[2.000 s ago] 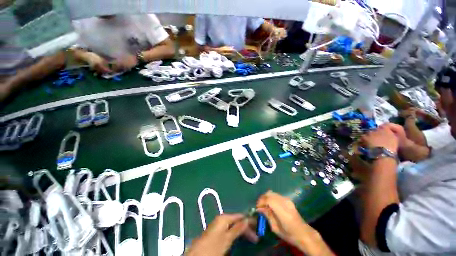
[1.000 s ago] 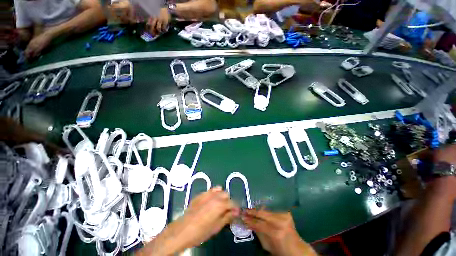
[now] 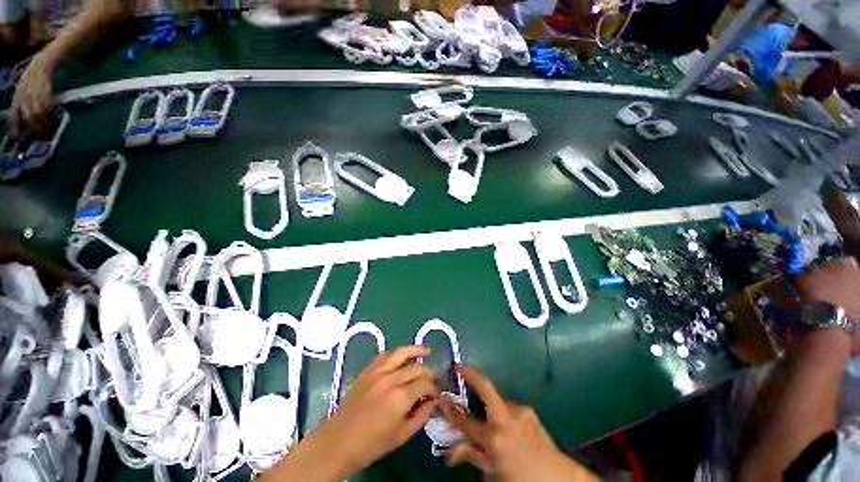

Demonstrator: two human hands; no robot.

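Observation:
A white loop housing (image 3: pixel 442 432) lies on the green worktop at the lower middle, its loop pointing away from me and its solid base near me. My left hand (image 3: pixel 382 403) is at the left side of the base, fingers bent over it. My right hand (image 3: pixel 504 435) is at its right side, thumb low at the base and index finger raised along the loop. The fingers of both hands hide part of the base. Any small part between the fingertips is too blurred to tell.
Tangled white housings (image 3: pixel 141 329) fill the left. Two housings (image 3: pixel 521 282) lie ahead. A blue cylinder (image 3: pixel 611 281) and piled metal parts (image 3: pixel 660 268) are at right, near another worker's arm (image 3: pixel 802 377). The conveyor belt (image 3: pixel 377 122) carries more housings beyond the pale rail.
The blue cylinder seen between my hands earlier is no longer visible. My hands moved onto the housing base. My right index finger has lifted. Some belt housings have shifted; another worker's hand reaches in at far left.

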